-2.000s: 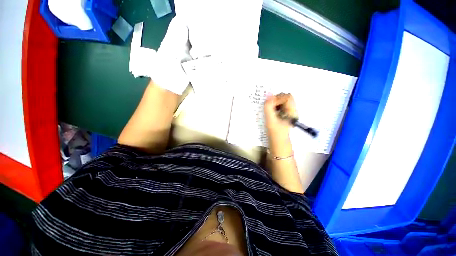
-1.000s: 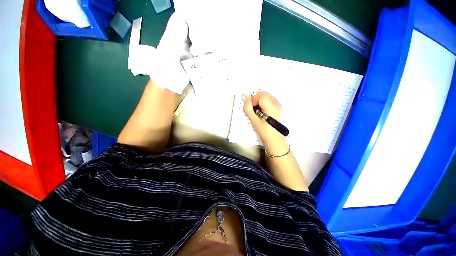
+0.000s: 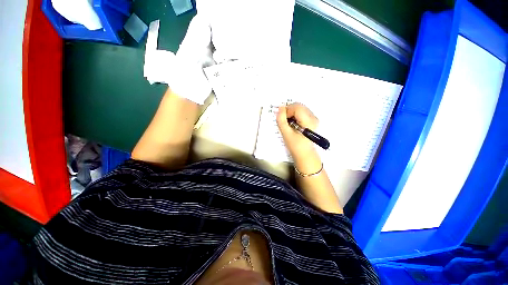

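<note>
An open record book [image 3: 345, 106] with ruled white pages and rows of writing lies in front of me. My right hand [image 3: 298, 125], bare with a bracelet, holds a black pen [image 3: 313, 136] with its tip end at the writing near the book's fold. My left hand [image 3: 192, 64], in a white glove, rests at the left edge of the white papers [image 3: 245, 33]. The glove is washed out against the paper, so its fingers and anything under or in them cannot be made out.
A red tray [image 3: 47, 111] stands at the left. A blue tray [image 3: 409, 150] stands at the right. A small blue bin [image 3: 114, 22] and grey-blue squares [image 3: 135, 28] are at the upper left. A metal rail [image 3: 356, 28] crosses the top right of the green bench [image 3: 106, 89].
My right hand with the pen has moved left across the page from two seconds ago, then slightly right in the last second. My left hand has stayed in place.
</note>
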